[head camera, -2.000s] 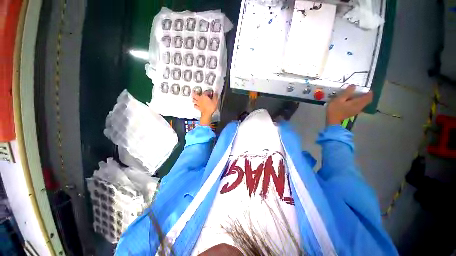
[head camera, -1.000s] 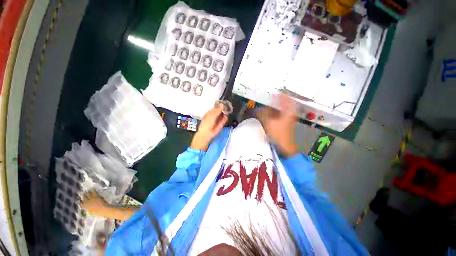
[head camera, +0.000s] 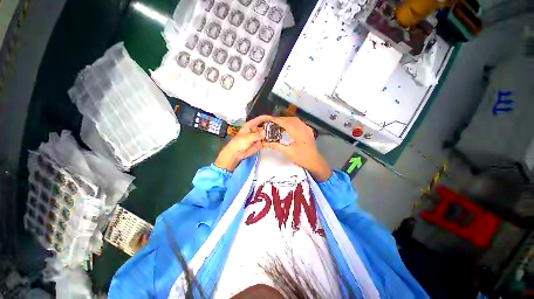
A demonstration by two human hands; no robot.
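A small silvery-dark ring-shaped frame (head camera: 271, 132) is held between my two hands, close in front of my chest. My left hand (head camera: 246, 140) grips its left side with the fingertips. My right hand (head camera: 298, 142) holds its right side, and the fingers partly hide it. A white blister tray (head camera: 205, 96) with rows of similar frames lies ahead to the left. The pocket at the right end of its nearest row shows no frame.
The white machine base (head camera: 316, 76) with a red button (head camera: 358, 132) stands ahead right, with an orange-yellow cylinder (head camera: 418, 9) above. Clear trays (head camera: 126, 111), a filled tray (head camera: 52, 204), a beige perforated plate (head camera: 127, 229) and a dark labelled device (head camera: 202, 120) lie left.
My left hand took a frame from the tray's nearest row and brought it toward my chest. My right hand left the machine's front edge and joined it. The view has turned and shifted.
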